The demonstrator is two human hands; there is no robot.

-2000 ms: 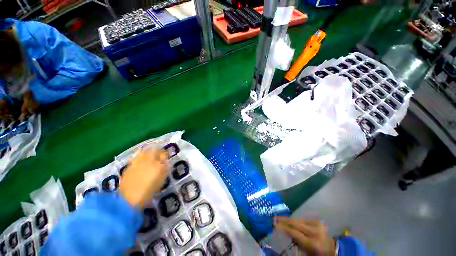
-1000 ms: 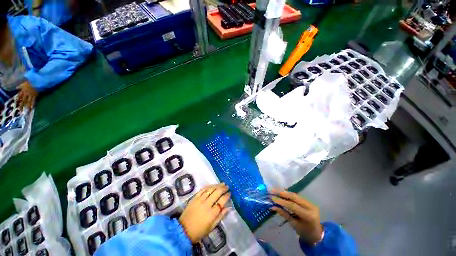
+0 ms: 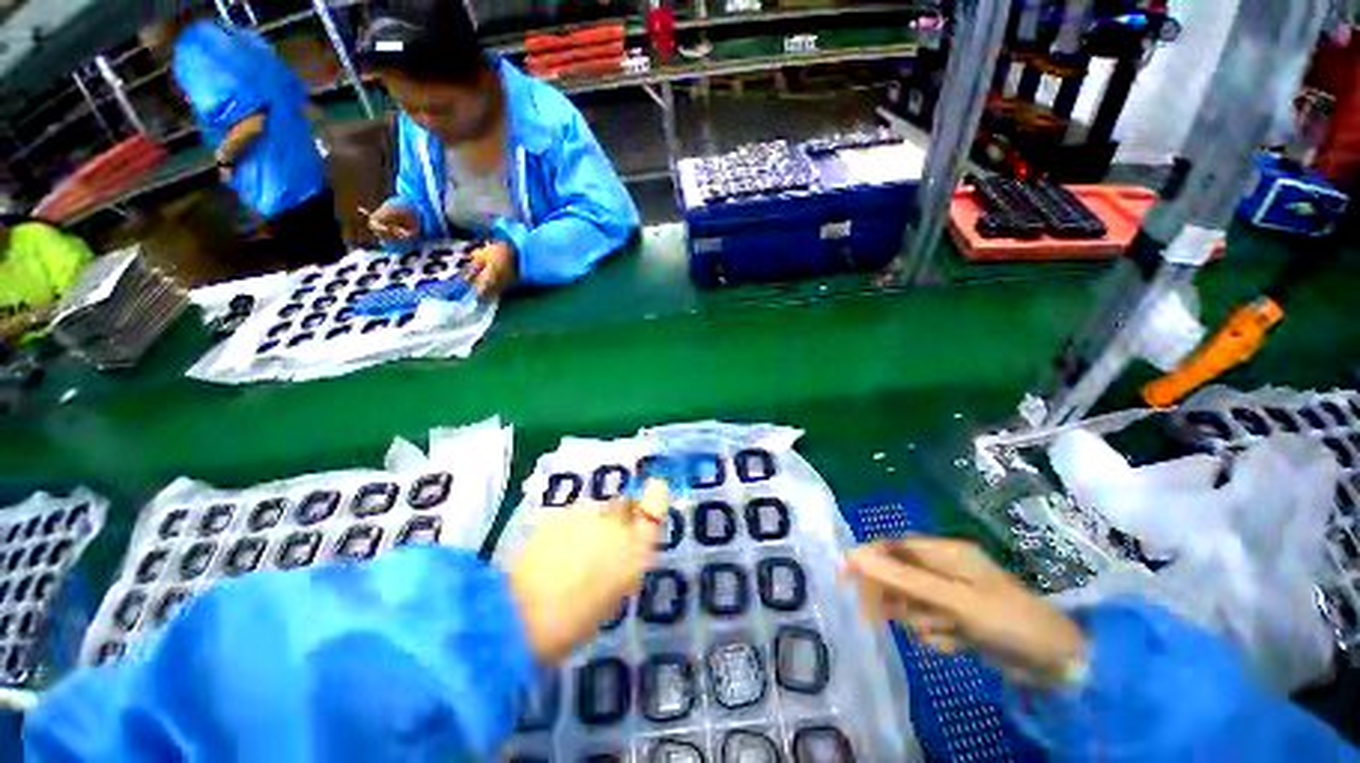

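Note:
A whitish tray [image 3: 853,634] with rows of black frame-shaped housings [image 3: 782,583] lies in front of me. My left hand [image 3: 582,570] is over its left part, fingertips closed on a small translucent blue piece [image 3: 679,471] above the back rows. The hand hides several housings. My right hand [image 3: 970,599] is at the tray's right edge, above a blue dotted sheet [image 3: 955,701]. Its fingers are bent and close together; whether they hold anything is not clear. Some front housings show silvery centres.
More housing trays lie at left [image 3: 284,525] and far left [image 3: 45,574]. Crumpled white wrap [image 3: 1223,522], a metal post [image 3: 1119,298] and an orange-handled tool [image 3: 1216,352] are at right. Across the green bench, a person [image 3: 507,179] works at a tray, beside a blue box [image 3: 798,224].
The view has swung up and left. My left hand has moved from beside the blue sheet to over the tray's back rows, now with a blue piece. My right hand remains near the sheet.

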